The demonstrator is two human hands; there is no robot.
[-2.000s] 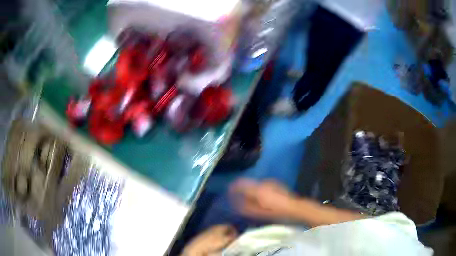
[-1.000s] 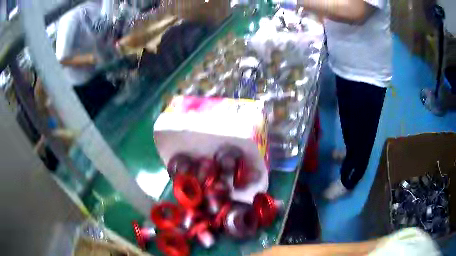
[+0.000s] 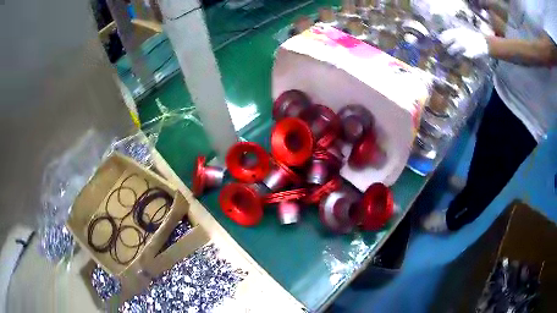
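Bright red flanged parts point(image 3: 292, 142) and plum housings point(image 3: 339, 211) lie in a loose heap on the green bench top point(image 3: 269, 250). Some sit inside the tipped parts carton point(image 3: 354, 70), white inside with pink print outside, its opening facing me. A few red parts show silver tubes. At the lower left, a brown cardboard box of rings point(image 3: 126, 205) holds thin dark hoops. A large loose pile of small shiny silver pieces point(image 3: 189, 281) lies beside it. Neither of my hands is in the picture.
A white post point(image 3: 198, 67) stands on the bench behind the heap. Rows of metal pieces point(image 3: 443, 101) cover the bench beyond the carton. A person point(image 3: 519, 92) with a white glove stands at the right. A large floor carton point(image 3: 513, 263) holds dark metal pieces at the lower right.
The view has swung left and down, so the carton and heap sit further right and the ring box and silver pile show. The forearm seen at the bottom edge is out of view.
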